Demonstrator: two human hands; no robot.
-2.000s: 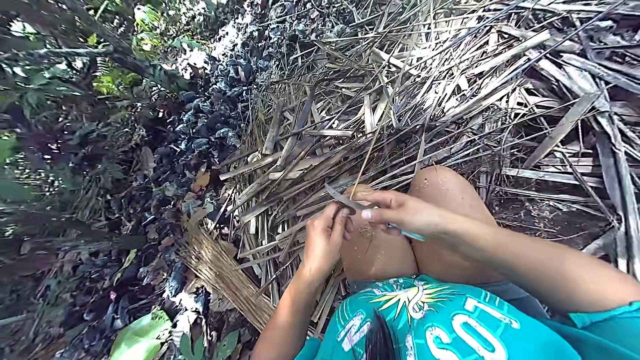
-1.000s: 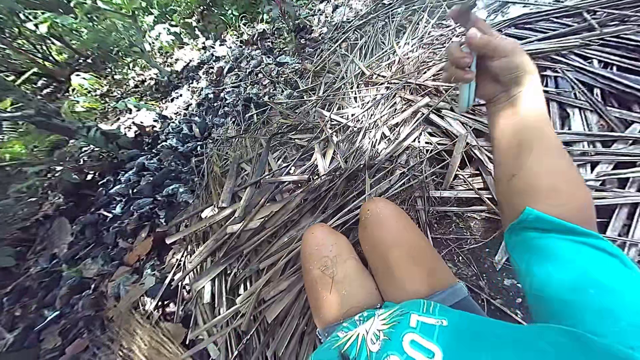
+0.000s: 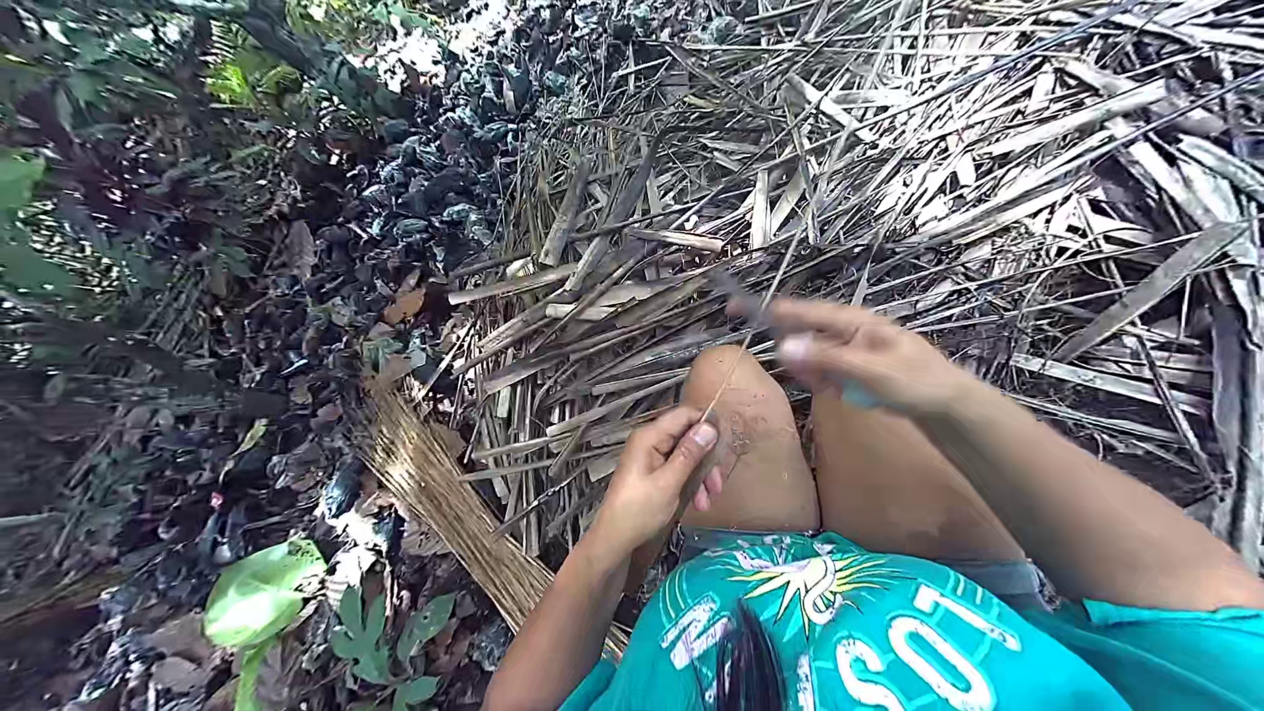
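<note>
My left hand (image 3: 660, 472) pinches one end of a thin tan leaf midrib (image 3: 733, 373) between thumb and fingers, above my knee. From there the strip slants up and right, past the fingers of my right hand (image 3: 851, 354). That hand is closed around a knife with a light blue handle (image 3: 861, 395); its blade (image 3: 741, 296) is blurred and points up and left, close to the strip. Left of my legs lies a bundle of thin tan strips (image 3: 459, 504) on the ground.
Dry palm leaves (image 3: 632, 286) cover the ground ahead and to the right. Dark husks or debris (image 3: 425, 188) form a band to their left. Green plants (image 3: 99, 197) stand at the far left, and a broad green leaf (image 3: 262, 592) lies near the bundle.
My right hand, raised far out to the upper right a second ago with the knife, is back over my knees. My left hand, out of view then, shows again with the strip.
</note>
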